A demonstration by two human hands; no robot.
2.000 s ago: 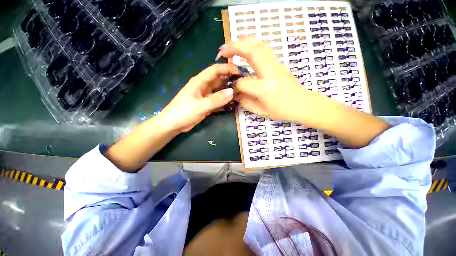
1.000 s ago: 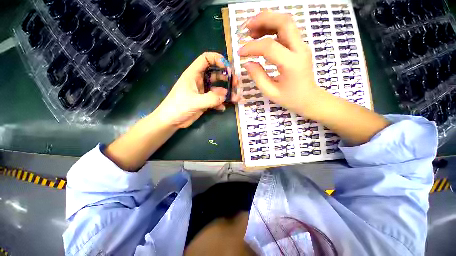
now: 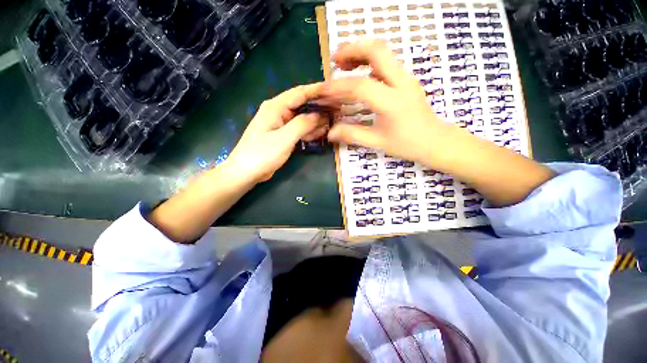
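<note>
My left hand [image 3: 273, 138] holds a black watch housing [image 3: 311, 144] between thumb and fingers, over the left edge of the sheet. The fingers hide most of the housing. My right hand [image 3: 386, 106] is beside it, its fingertips overlapping the left fingertips at the housing. The right fingers are blurred, and I cannot tell whether they hold anything. The white adhesive sheet [image 3: 367, 200] with columns of small dark die-cut pieces lies under my right hand and forearm; the upper-left places look pale tan.
A clear blister tray [image 3: 117, 92] of black parts stands at an angle on the left. Another such tray [image 3: 596, 85] is at the right. A tan backing board [image 3: 345, 205] shows along the sheet's left edge. A tiny pale speck [image 3: 301, 200] lies on the green mat [image 3: 262, 205].
One second ago my right hand was apart over the sheet and the housing's open ring showed. Now my right hand has come left to the housing, and my left fingers cover more of it.
</note>
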